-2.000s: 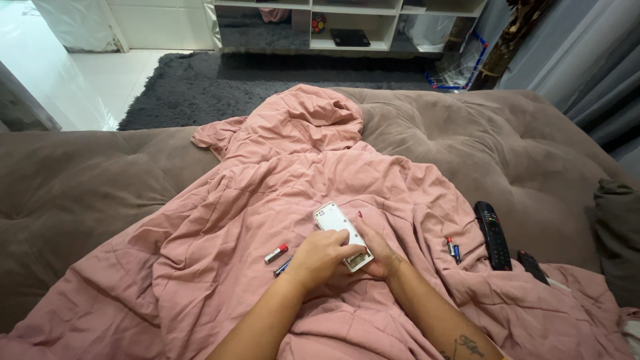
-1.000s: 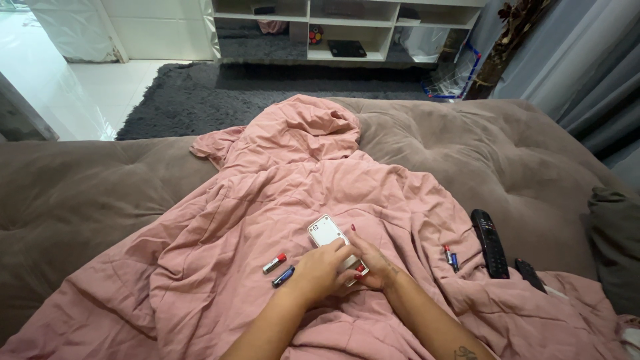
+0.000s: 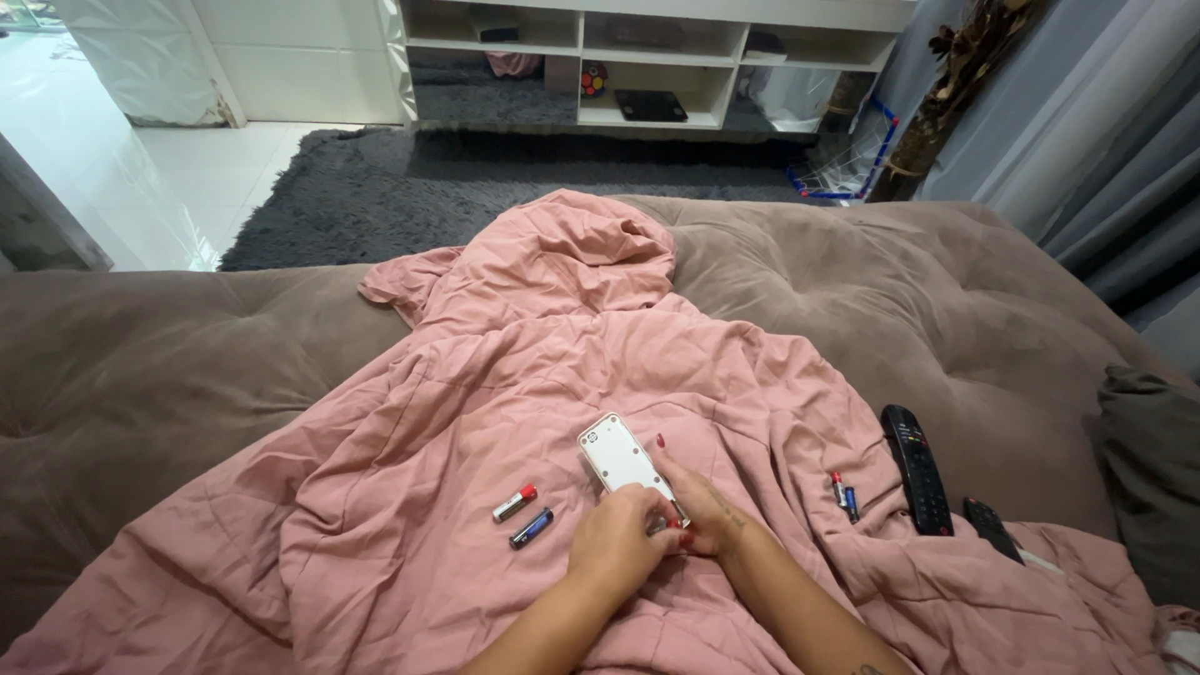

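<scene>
A small white device with screws in its face [image 3: 623,457] lies in my right hand [image 3: 701,506], which cradles it from the right and below. My left hand [image 3: 619,536] reaches over the device's lower end, its fingertips bent there; whether they pinch something is hidden. Left of the hands, a white and red battery [image 3: 515,503] and a dark blue battery [image 3: 532,529] rest on the pink blanket [image 3: 403,506]. Farther right on the blanket lie a red-ended battery [image 3: 838,490] and a blue one [image 3: 851,503], close together.
A long black remote control [image 3: 917,473] and a smaller dark remote [image 3: 991,527] lie at the right. The blanket spreads over a brown tufted sofa [image 3: 937,309]. Beyond are a dark shaggy rug [image 3: 366,197] and a white shelf unit [image 3: 656,58]. A dark cushion [image 3: 1148,469] sits at the right edge.
My left hand has moved from the middle of the device down to its lower end, uncovering more of its upper face. The loose batteries still lie on the blanket.
</scene>
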